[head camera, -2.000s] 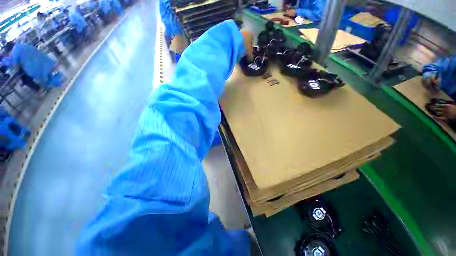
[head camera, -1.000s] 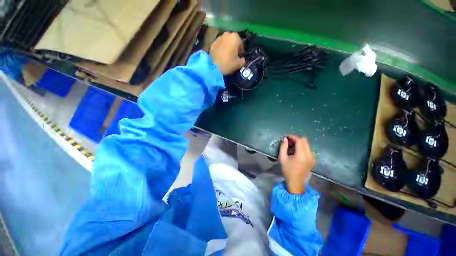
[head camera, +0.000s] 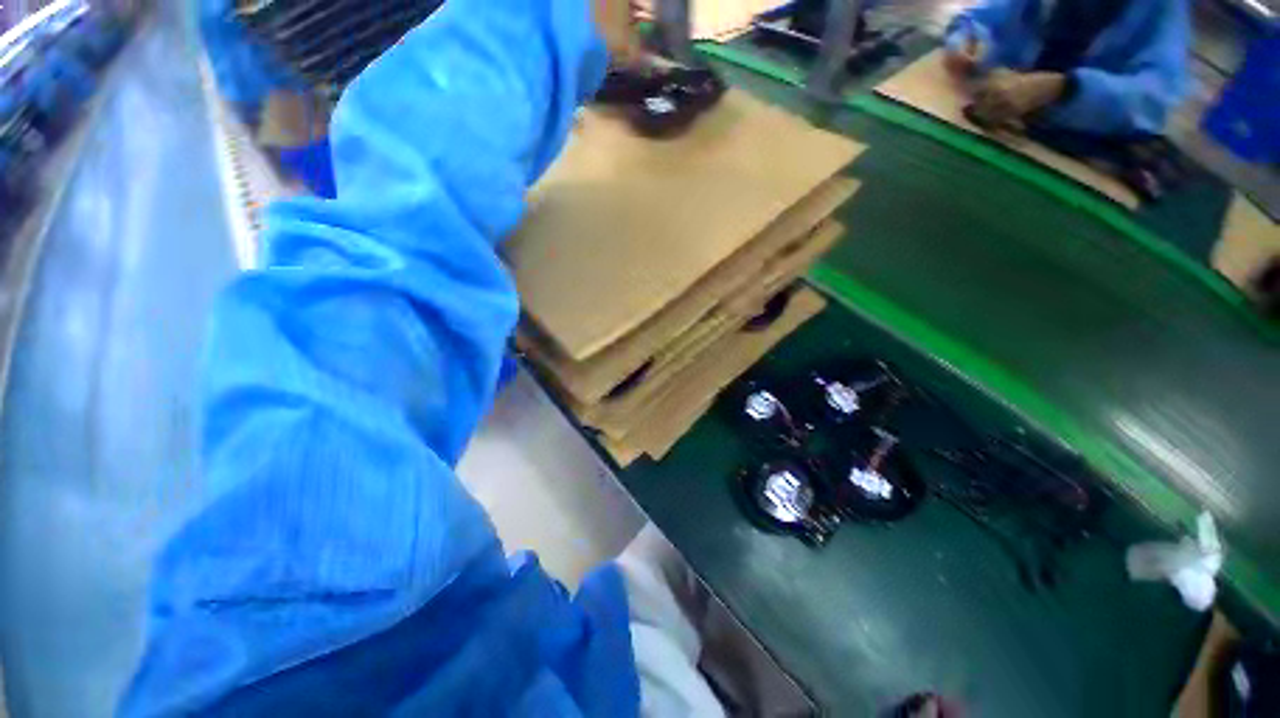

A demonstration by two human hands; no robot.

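My left hand is blurred and cut by the top edge, at the far end of the cardboard stack. A black earcup housing lies on the top sheet just beside it; whether my fingers touch it or hold anything does not show. Several open housings with silver-white centres lie on the green mat near the stack, one of them nearest the front edge. Only a small blurred part of my right hand shows at the bottom edge; its grip is hidden.
A tangle of thin black booms lies right of the housings. A crumpled white lump is near the green rail. Part of another cardboard sheet shows at lower right. Another worker sits across the bench. A floor aisle runs at left.
The view has swung left towards the stack. My left hand has gone from the housings on the mat to the stack's far end. More housings show on the mat; my right hand is nearly out of view.
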